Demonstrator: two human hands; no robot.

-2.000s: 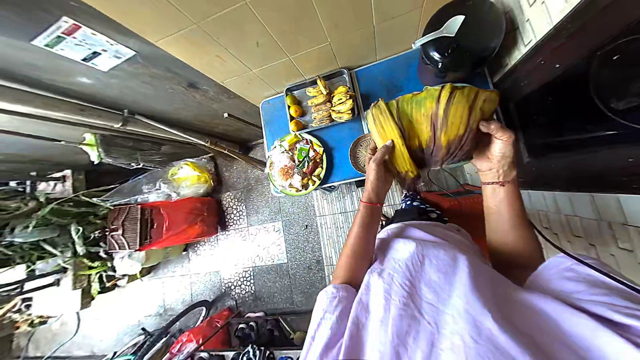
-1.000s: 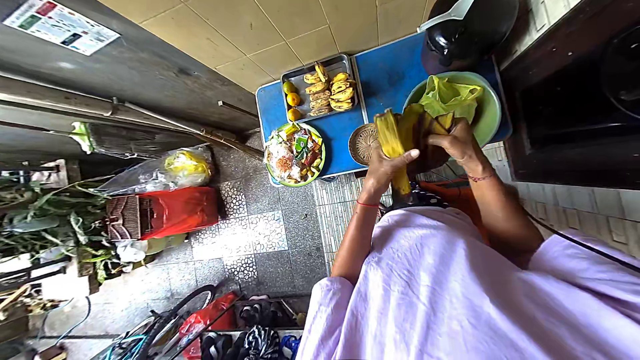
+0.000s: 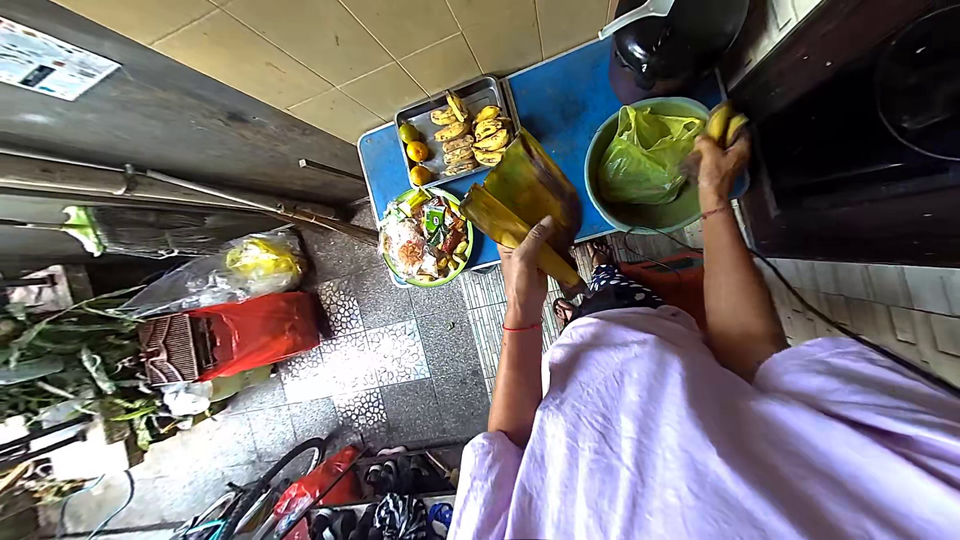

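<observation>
My left hand [image 3: 526,262] grips a folded yellow-brown banana leaf [image 3: 531,191] over the front edge of the blue table [image 3: 559,94]. Out at the right, my right hand [image 3: 721,161] is closed around a few small bananas [image 3: 724,124], beside the rim of a green basin [image 3: 598,161]. A yellow-green plastic bag [image 3: 649,154] lies in that basin. Behind the leaf, a metal tray [image 3: 491,88] holds bananas [image 3: 491,135] and several orange or green citrus fruits [image 3: 418,151]. Left of the leaf is a round green-rimmed tray [image 3: 469,251] of mixed packets and food.
A black pot [image 3: 660,56] with a pale spatula [image 3: 637,16] stands at the back right, next to a dark stove top [image 3: 847,150]. A red bag [image 3: 262,334] sits on the floor at left. Shoes [image 3: 397,517] and a bicycle [image 3: 262,480] are at the bottom. A cable [image 3: 832,322] runs at right.
Both hands were at the leaf two seconds ago; my right hand is now away to the right with bananas. The basin, hidden by the leaf at first, now shows. The woven basket is no longer visible.
</observation>
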